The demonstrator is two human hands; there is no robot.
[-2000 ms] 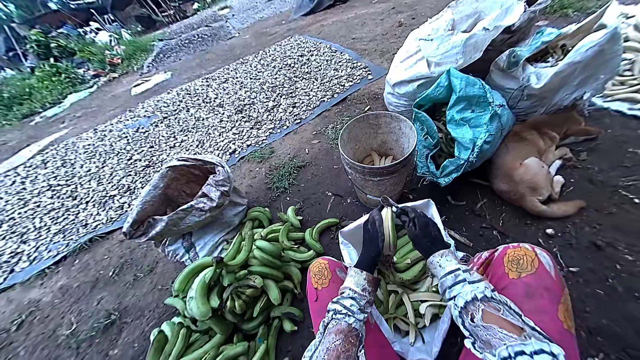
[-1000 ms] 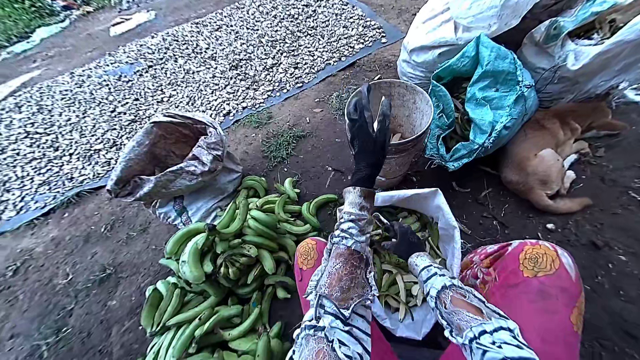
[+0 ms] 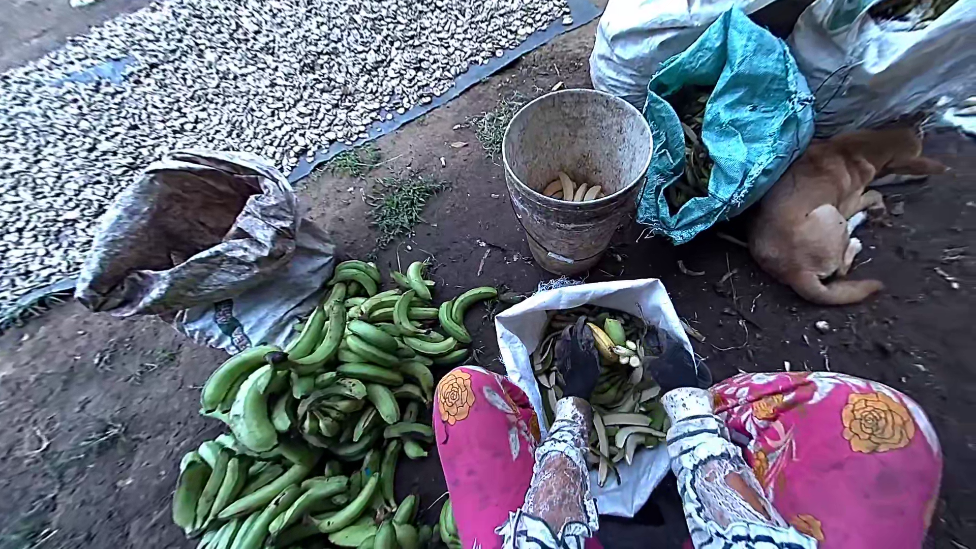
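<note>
Both my hands, in dark gloves, are inside the mouth of a white sack (image 3: 526,335) between my knees. My left hand (image 3: 576,358) is on the left of a yellowish banana or plantain piece (image 3: 602,342); whether its fingers grip it is unclear. My right hand (image 3: 674,360) is at the sack's right side, its fingers partly hidden. Peels (image 3: 625,419) fill the sack around them. Beyond it stands a dirty bucket (image 3: 576,221) with peeled fruit (image 3: 572,188) inside. Green bananas or plantains (image 3: 374,358) lie heaped to the left.
An open, stained sack (image 3: 259,282) stands at the left, near pale pieces (image 3: 229,76) spread on a sheet. A teal sack (image 3: 762,114) of peels and white sacks (image 3: 877,69) stand at the upper right. A brown dog (image 3: 808,221) lies beside them.
My left hand has come back from over the bucket, where it was one second ago, into the white sack. Two seconds ago both hands were together above the sack's far edge.
</note>
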